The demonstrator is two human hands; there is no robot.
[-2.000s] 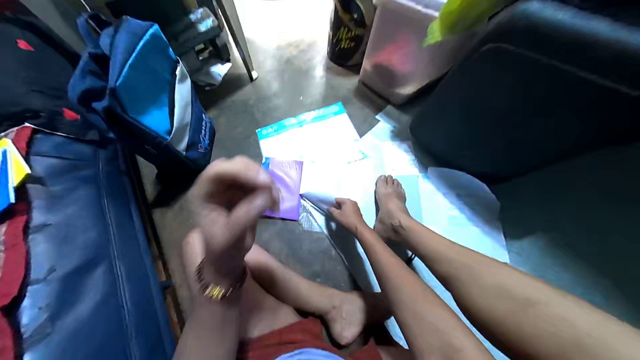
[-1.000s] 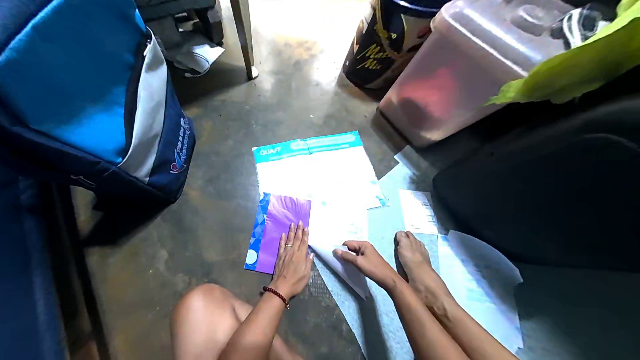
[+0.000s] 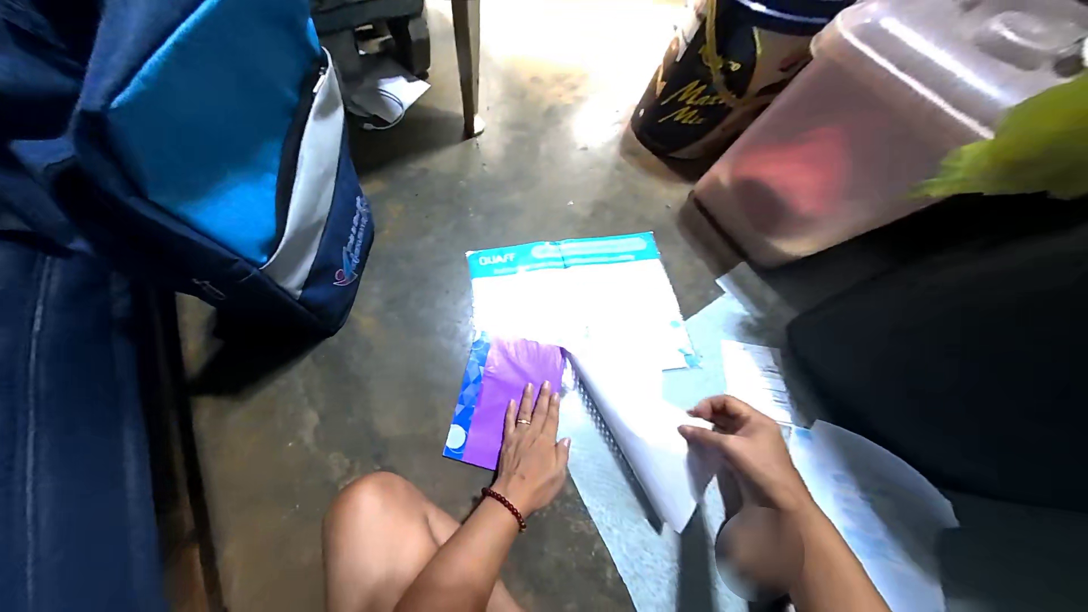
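Note:
My left hand [image 3: 533,446], with a ring and a beaded bracelet at the wrist, lies flat with its fingers on a purple sheet [image 3: 518,374] that has a blue patterned strip along its left side. My right hand [image 3: 744,446] is at the right edge of a spiral-bound pad's white page [image 3: 633,425], thumb and forefinger close together; whether they pinch the page is not plain. The page is raised at a slant, its spiral edge toward the purple sheet. Above both, a white sheet with a teal printed header [image 3: 561,255] lies on the floor, partly washed out by glare.
A blue backpack [image 3: 212,153] stands at the left beside a dark blue padded seat [image 3: 76,425]. A black tub [image 3: 722,85] and a translucent plastic bin [image 3: 799,161] stand at the upper right. Loose papers [image 3: 875,501] lie at the right by a dark cushioned surface [image 3: 943,357].
My left hand was raised in the air two seconds ago and came down onto the purple sheet. My right hand has shifted to the right along the page. The view has moved closer.

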